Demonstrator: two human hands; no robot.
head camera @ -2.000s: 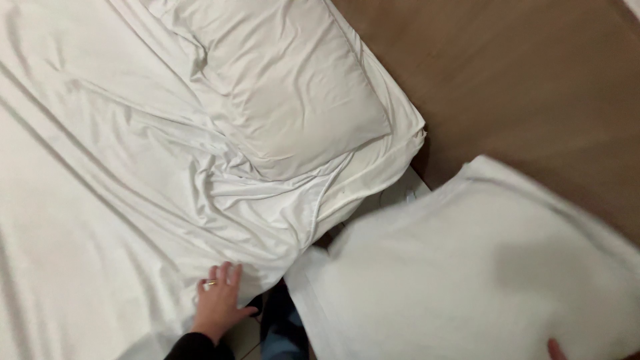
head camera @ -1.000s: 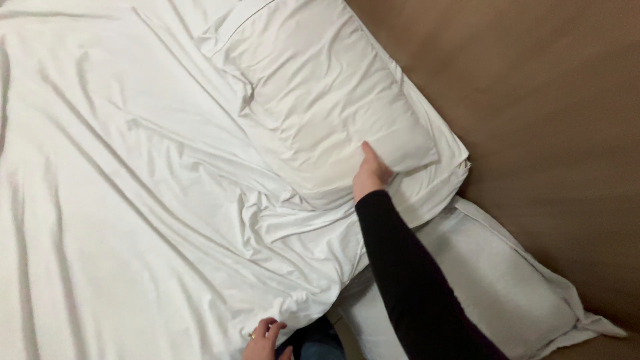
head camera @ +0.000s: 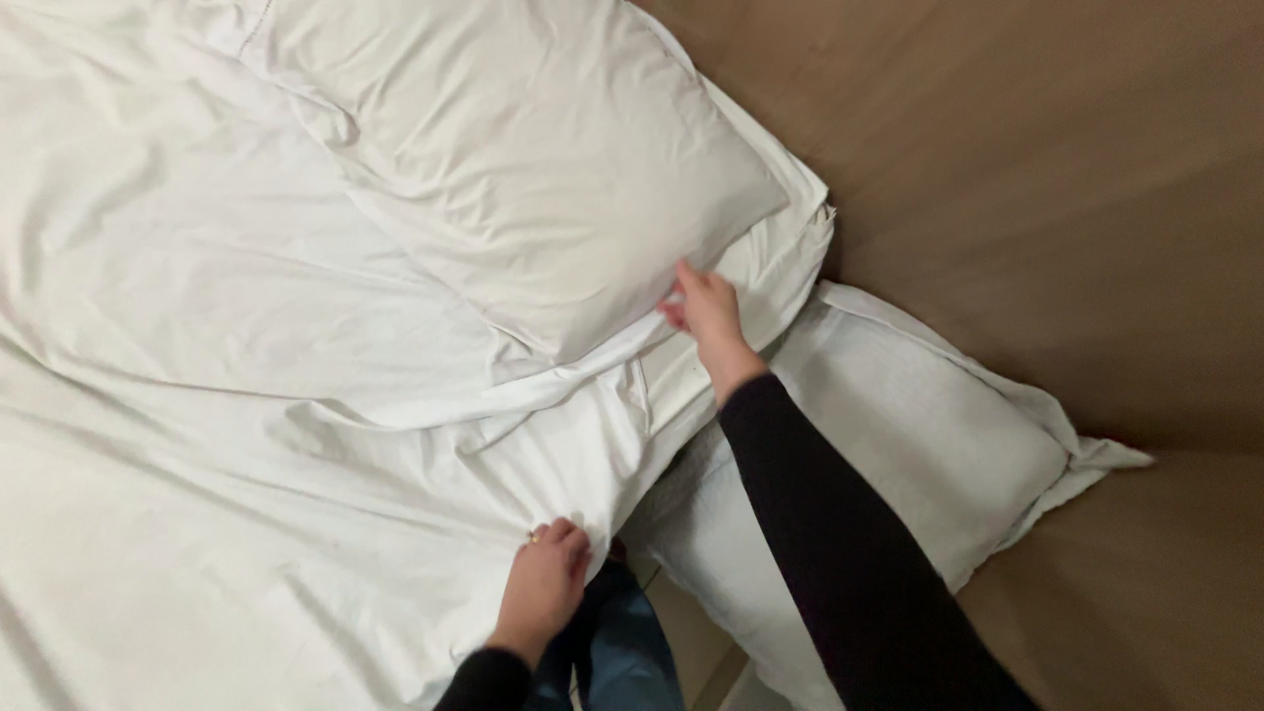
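My left hand (head camera: 548, 583), with a ring on one finger, has its fingers curled at the edge of the rumpled white bed sheet (head camera: 395, 494); the folded fingers look closed on the cloth. My right hand (head camera: 699, 301) reaches to the near edge of a white pillow (head camera: 553, 178) lying on the bed. Its fingertips touch a fold of white cloth beside the pillow's edge, and whether they pinch it is unclear from the blur. A second white pillow (head camera: 889, 434) lies beside the bed, lower down, partly hidden by my right forearm.
A brown upholstered-looking surface (head camera: 1037, 247) runs along the bed's right side. The sheet-covered mattress corner (head camera: 815, 212) is close to it. Below, my legs in blue jeans (head camera: 622, 642) stand against the bed, with floor tiles (head camera: 681, 612) beside them.
The second pillow, beside my right hand two seconds ago, now lies beside the bed. My right hand has moved from on top of the bed pillow to its near edge.
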